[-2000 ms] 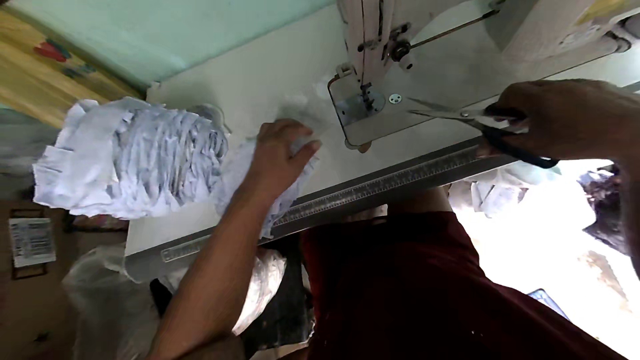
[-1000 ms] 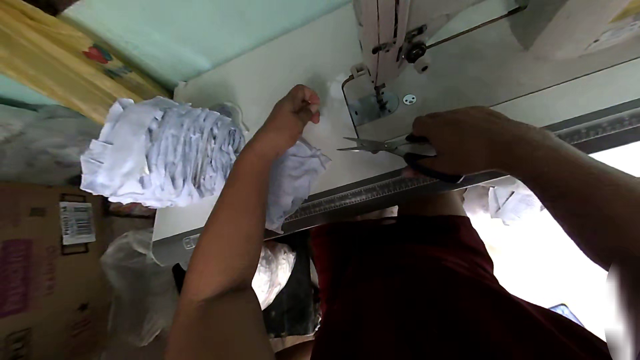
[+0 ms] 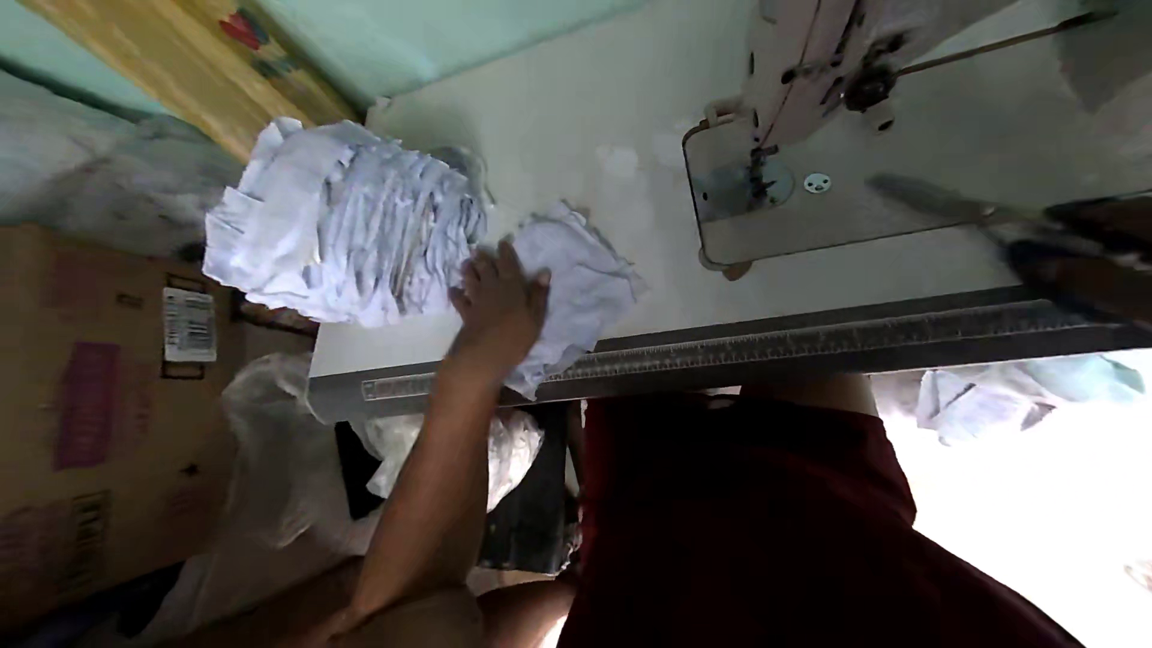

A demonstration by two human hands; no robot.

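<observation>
My left hand [image 3: 499, 310] lies between a thick stack of white fabric pieces [image 3: 378, 225] and a loose white fabric piece [image 3: 576, 283]. Its fingertips are at the stack's right side, and its thumb touches the loose piece; whether it grips any cloth is unclear. At the right edge my right hand [image 3: 1102, 279], partly out of view and blurred, holds dark-handled scissors [image 3: 981, 214]. The blades point left, toward the needle area of a sewing machine [image 3: 810, 81].
A measuring scale [image 3: 702, 351] runs along the front edge of the white table [image 3: 558, 126]. Left of the table stand a cardboard box [image 3: 135, 423] and a clear plastic bag [image 3: 279, 441]. Light-coloured scraps [image 3: 981, 405] lie below the table at right.
My left hand has moved from above the loose fabric to the stack's right side. My right hand with the scissors has moved right, away from the loose piece.
</observation>
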